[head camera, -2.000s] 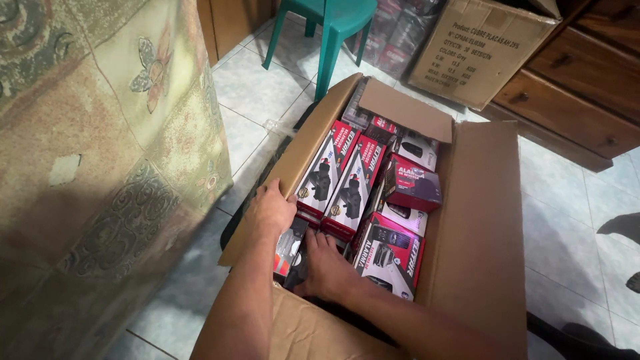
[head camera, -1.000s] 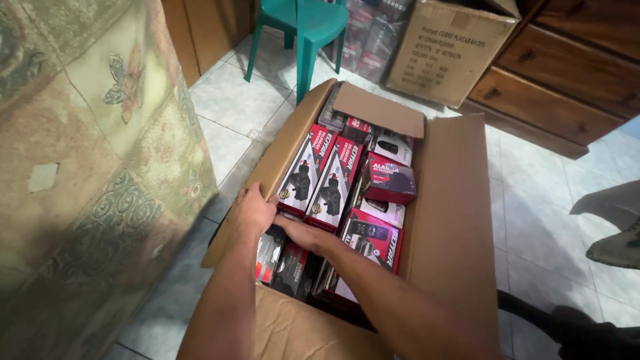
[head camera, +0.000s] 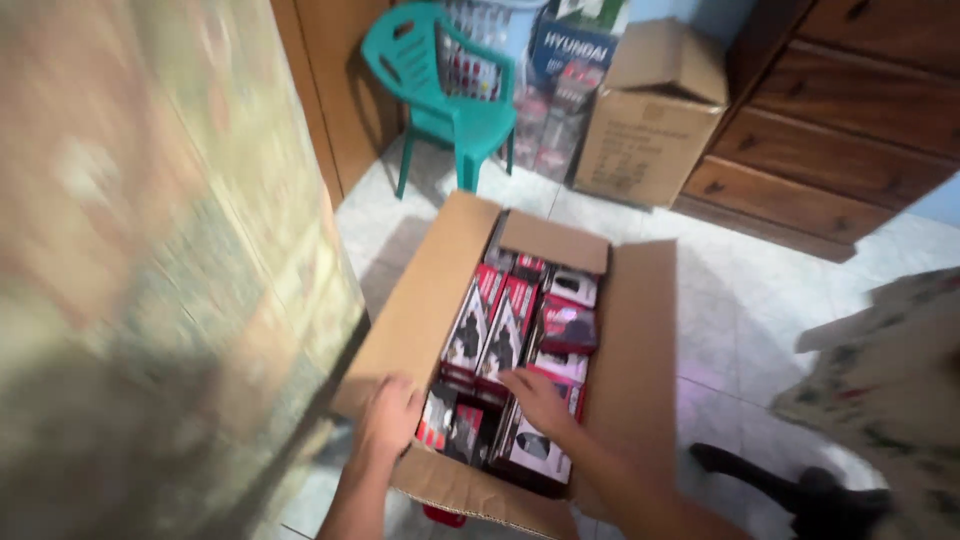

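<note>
A large open cardboard box [head camera: 630,360] holds several red, black and white product boxes. My left hand [head camera: 391,416] rests on its left flap, near the lower left corner. Inside, my right hand [head camera: 534,394] hovers over or touches the packages, close to the lower end of a long red and white box [head camera: 506,337]; contact is unclear. A smaller dark red box [head camera: 568,324] lies on the right side of the load. Below my right hand is a white and red box [head camera: 536,446]. Dark boxes with red parts [head camera: 465,431] stand in the lower left corner.
A green plastic chair [head camera: 480,124] stands beyond the box. Behind it are a laundry basket [head camera: 472,56], another cardboard box [head camera: 645,142] and a wooden chest of drawers [head camera: 825,157]. Patterned fabric [head camera: 187,262] hangs at left. A black chair base [head camera: 795,484] is at lower right.
My right hand has moved from the lower left corner of the box to the right, over the packages. My left hand stays at the left flap. The view takes in more of the room.
</note>
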